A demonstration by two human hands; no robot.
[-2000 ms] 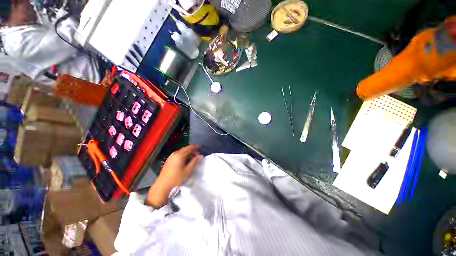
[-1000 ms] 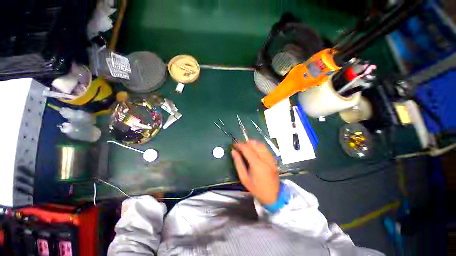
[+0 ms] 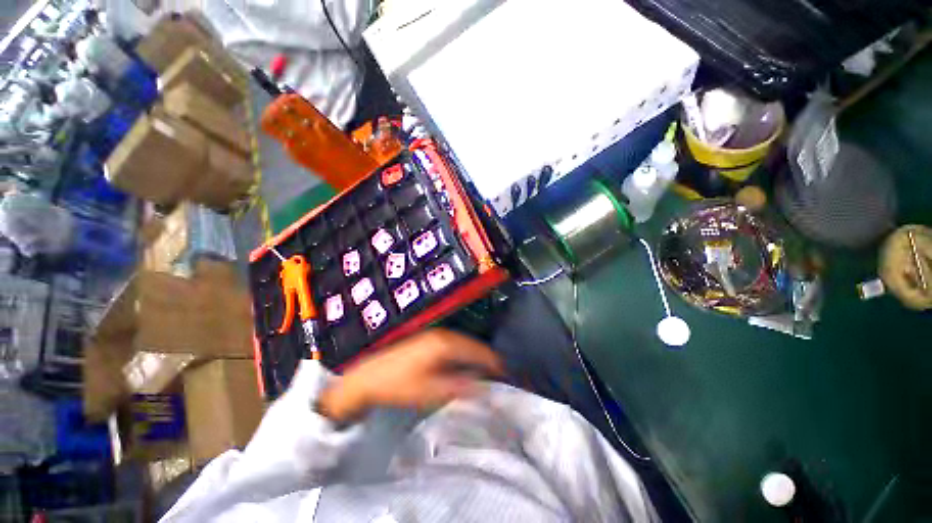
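Note:
My left hand (image 3: pixel 414 375) is motion-blurred just in front of the tray's near edge, by my body. Its fingers point right, and I cannot tell whether it holds anything. My right hand cannot be made out. The black blister tray (image 3: pixel 322 240) sits on an orange-red crate (image 3: pixel 493 283), with several pink housings (image 3: pixel 395 266) in its pockets. A redder part (image 3: pixel 392 176) lies near the tray's far corner. Orange-handled cutters (image 3: pixel 297 290) lie on the tray's left side.
A white box (image 3: pixel 557 87) stands behind the tray. On the green mat are the solder spool (image 3: pixel 590 227) with trailing wire, bottles (image 3: pixel 646 189), the parts jar (image 3: pixel 715 255), white discs (image 3: pixel 673 330) and a round tin (image 3: pixel 907 268). Cardboard boxes (image 3: pixel 169 153) stand left; a person's pale clothing shows behind.
The view has swung left from the mat to the tray. My right hand, at the tweezers one second ago, is no longer visible. My left hand now shows by the tray.

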